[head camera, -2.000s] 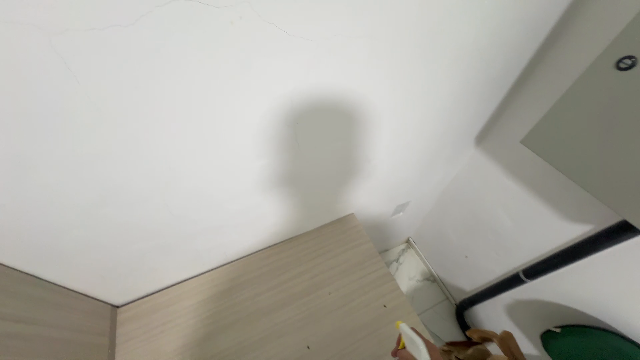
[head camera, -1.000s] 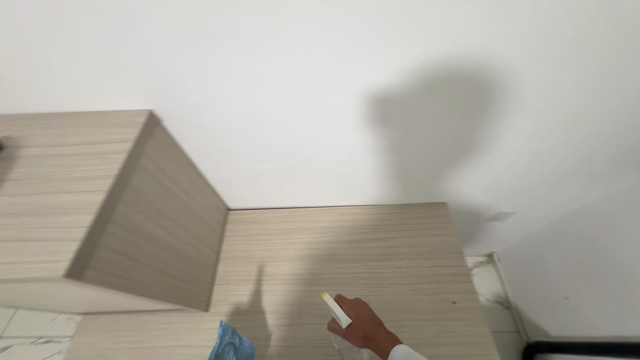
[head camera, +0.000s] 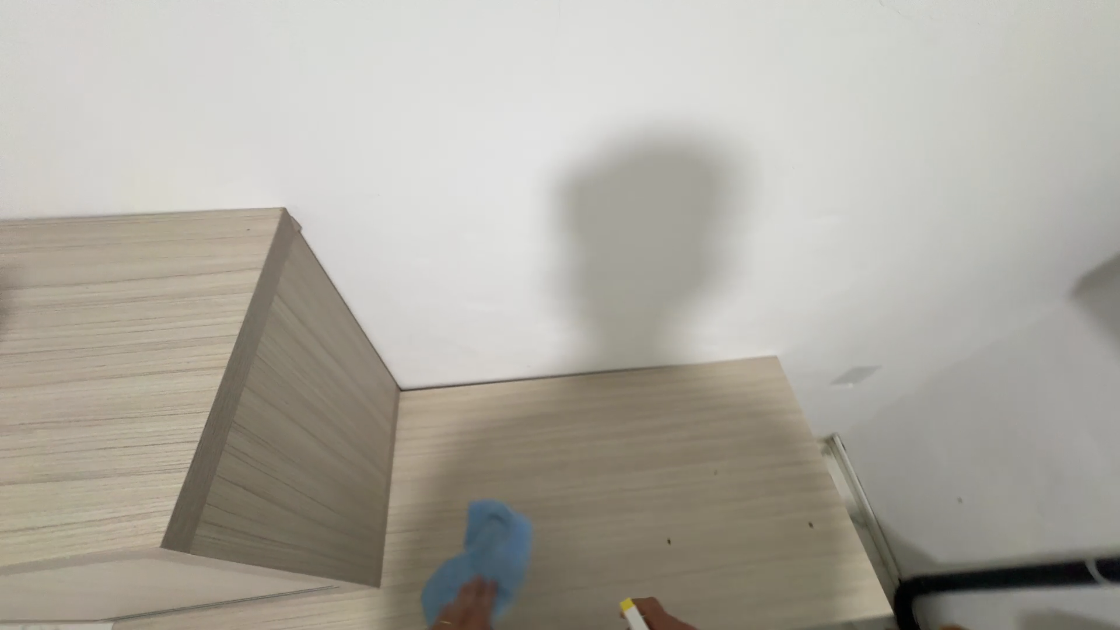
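My left hand (head camera: 468, 605) presses a blue cloth (head camera: 499, 547) onto the lower wood-grain surface (head camera: 612, 455), near the side of the taller cabinet section. At the bottom edge, my right hand (head camera: 661, 612) is closed around a white spray bottle's head with a yellow tip (head camera: 632, 614); the rest of the bottle is out of view. A few small dark specks lie on the surface to the right of the cloth and above the right hand.
A taller wood-grain cabinet (head camera: 122, 367) rises at the left. A white wall (head camera: 437, 131) bearing a head-shaped shadow stands behind. A black pipe (head camera: 1006, 577) runs along the lower right, beyond the surface's right edge.
The blue cloth, low at the frame's edge one second ago, now lies farther onto the surface under my left hand. My right hand has moved toward the bottom edge. The view has shifted.
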